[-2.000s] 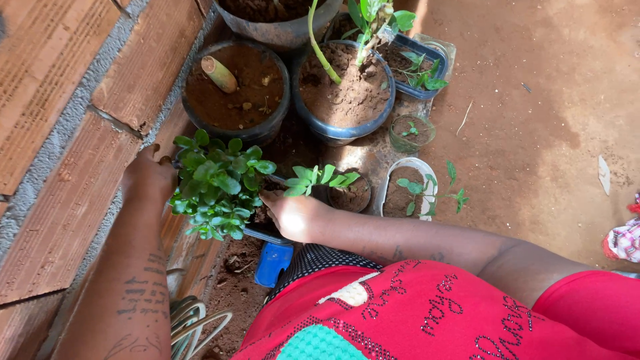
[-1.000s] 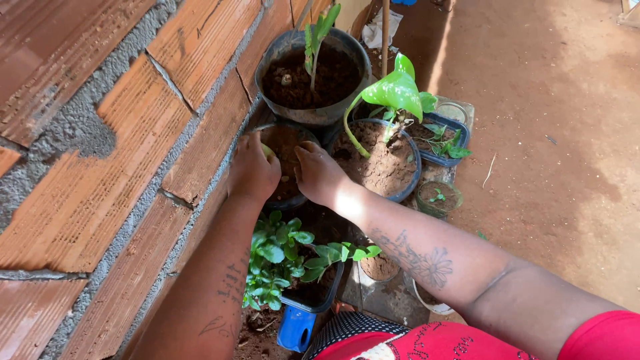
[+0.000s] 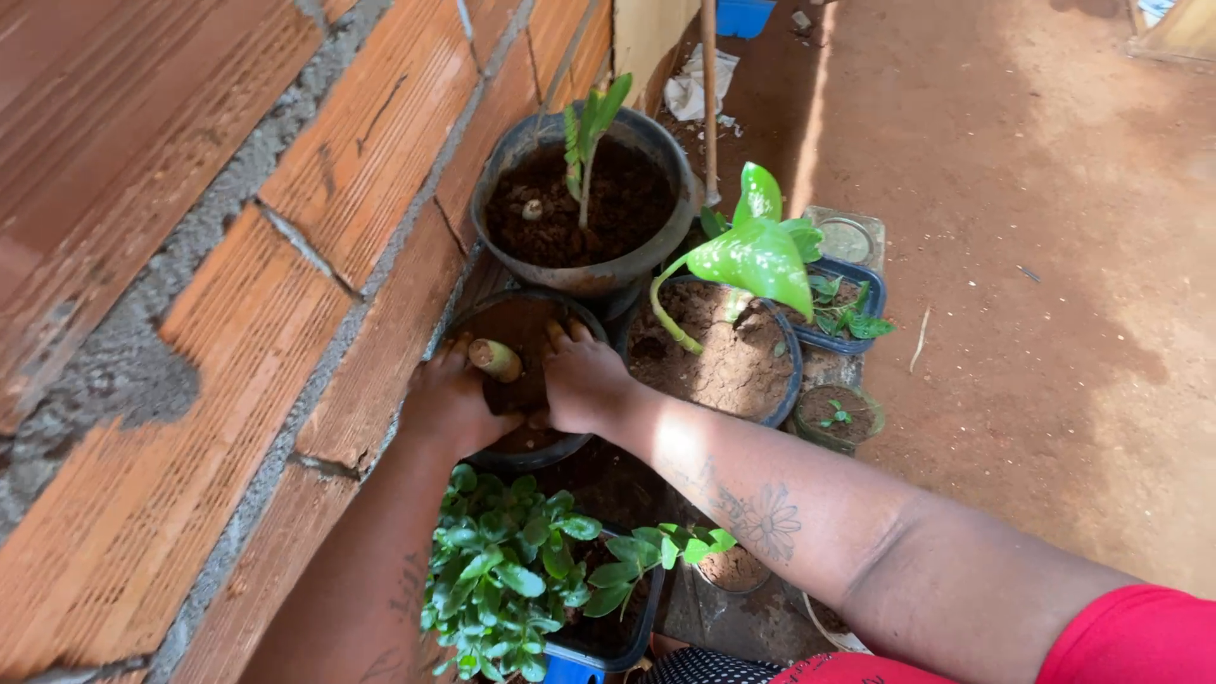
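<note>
Both hands rest in a round dark plastic pot (image 3: 524,460) of brown soil (image 3: 518,404), on either side of a thick cut plant stem (image 3: 496,360) that stands tilted in it. My left hand (image 3: 454,399) lies at the pot's wall side, its thumb reaching across the soil. Opposite it, my right hand (image 3: 584,380) presses its spread fingers on the soil near the rim. Neither hand grips the stem, and the fingertips are partly hidden. Just below sits a leafy green plant (image 3: 503,570) beside a dark rectangular planter (image 3: 649,617).
A brick wall (image 3: 285,275) runs close along the left. Behind the hands stands a large pot (image 3: 655,252) with a young plant. To the right are a pot with a broad-leafed plant (image 3: 750,256), a small rectangular tray (image 3: 879,294) and a small glass container (image 3: 844,418).
Both hands have moved from the leafy plant to the pot with the cut stem. Since the second frame they have spread farther apart around the stem. The view has shifted.
</note>
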